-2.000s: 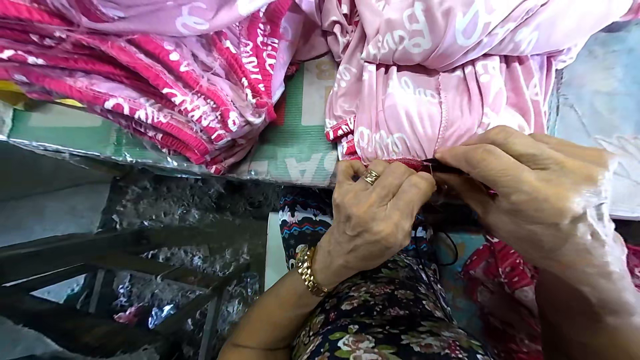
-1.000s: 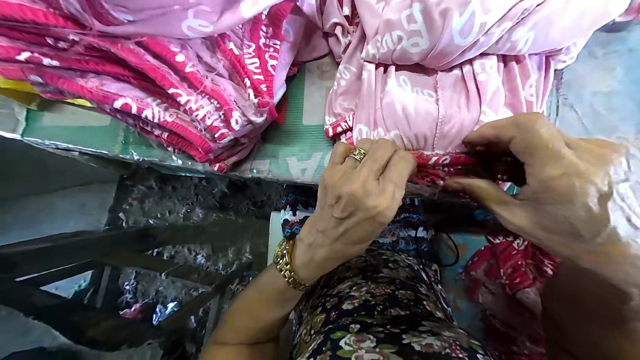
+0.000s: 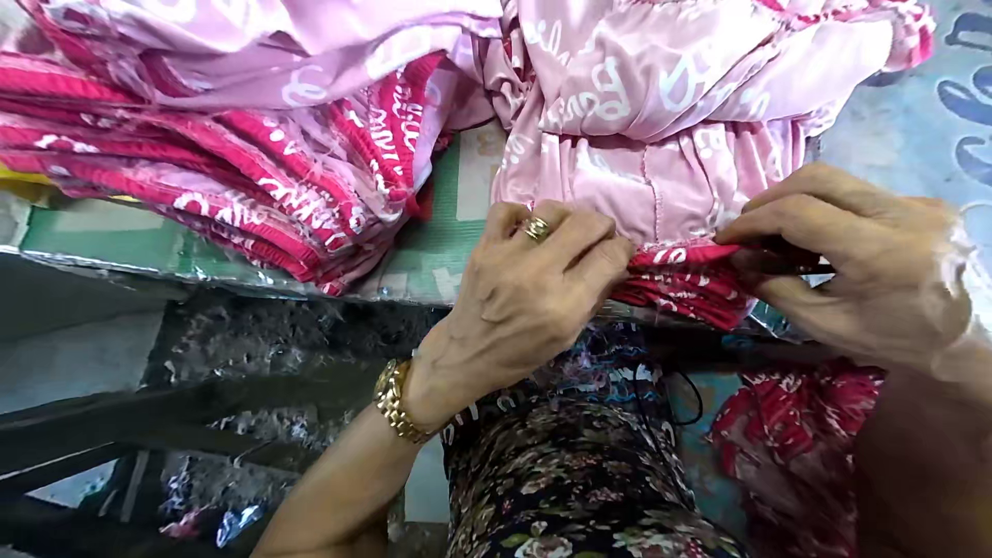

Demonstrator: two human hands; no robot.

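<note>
A light pink garment (image 3: 620, 170) with white lettering lies gathered at the table's front edge, and a dark pink band (image 3: 682, 267) runs along its near side. My left hand (image 3: 550, 271), wearing a ring and a gold-coloured wristwatch (image 3: 399, 399), pinches the left part of this band. At the band's right end, my right hand (image 3: 845, 256) grips the cloth between thumb and fingers. A thin dark tool shows inside the right hand; its kind cannot be made out.
A heap of pink garments with dark pink bands (image 3: 256, 170) rests on the left of the green-covered table (image 3: 434, 240). Red printed cloth (image 3: 798, 442) hangs or lies below at the right. Dark frame bars (image 3: 93, 442) stand under the table at the left.
My hands were close together on the band two seconds ago; they are now farther apart, with more of the dark pink band showing between them.
</note>
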